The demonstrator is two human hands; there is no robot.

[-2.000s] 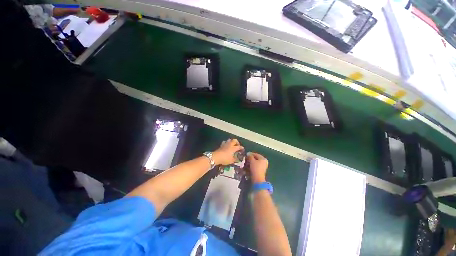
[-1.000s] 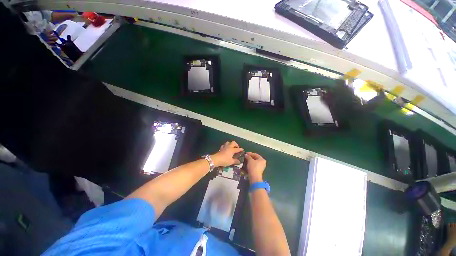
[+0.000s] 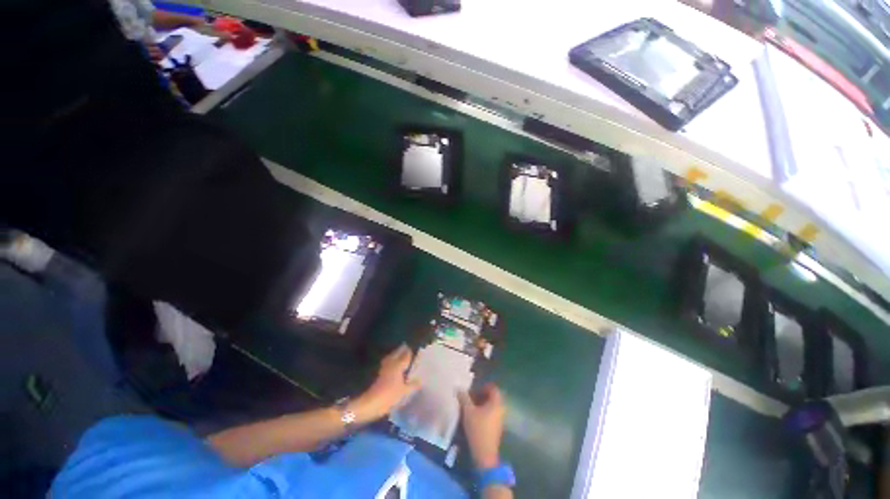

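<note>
A tablet unit [image 3: 435, 388] lies on the green bench in front of me, its silver inner area facing up. A small circuit board [image 3: 457, 322] sits at its top end. My left hand [image 3: 388, 386] is at the unit's left edge with the fingers on it. My right hand [image 3: 483, 417] is at its right edge, thumb side against it. Both hands seem to hold the unit by its sides; the fingertips are partly hidden and blurred.
Another tablet in a black tray [image 3: 339, 280] lies to the left, beside a tall black stack [image 3: 195, 195]. A white board tray [image 3: 644, 419] is at the right. Beyond the pale rail, the green conveyor [image 3: 605, 273] carries several tablets. A black cylindrical device [image 3: 812, 434] is far right.
Both hands have moved down from the circuit board at the unit's top end to its two sides. The board area is now uncovered. The camera view has shifted, and one conveyor tablet now looks blurred near the far rail.
</note>
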